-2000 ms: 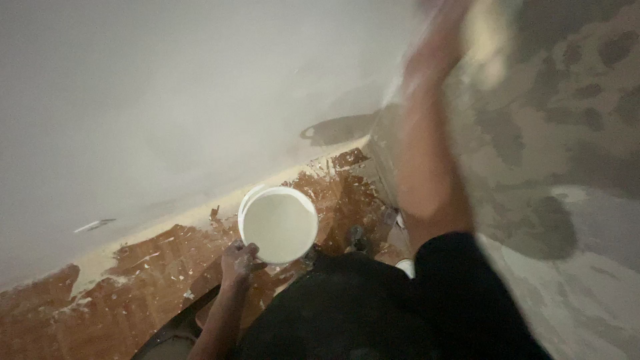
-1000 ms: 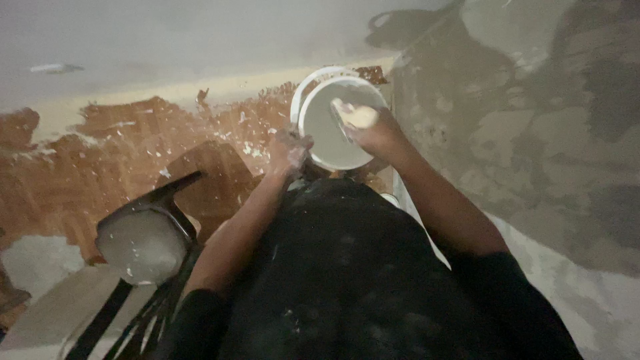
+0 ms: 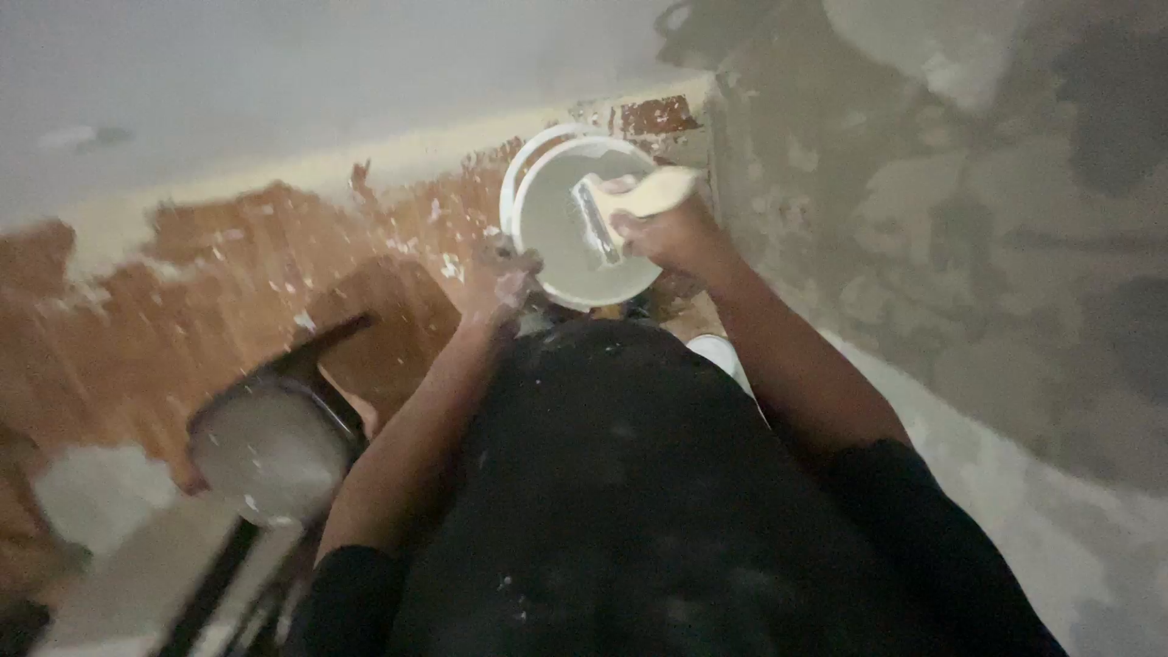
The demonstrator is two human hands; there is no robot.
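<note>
My left hand [image 3: 504,274] grips the left rim of a round white plastic bucket [image 3: 584,297], which holds a pale grey-white liquid. A second white rim shows just behind the bucket's upper left edge. My right hand [image 3: 671,228] holds a wide flat paintbrush [image 3: 650,193] by its pale handle, over the bucket's mouth. The brush's metal band faces left, and its bristle end is at or in the liquid; blur hides exactly how deep.
A chair with a dark frame and a grey, spotted seat [image 3: 274,452] stands at lower left. Patchy grey plaster covers the wall [image 3: 912,246] at right. Reddish-brown, paint-splattered floor [image 3: 219,265] lies at left. A white container [image 3: 716,351] shows beside my right forearm.
My right hand, raised and blurred two seconds ago, came down to the bucket by one second ago and is still there with the brush. My left hand stays on the bucket's rim.
</note>
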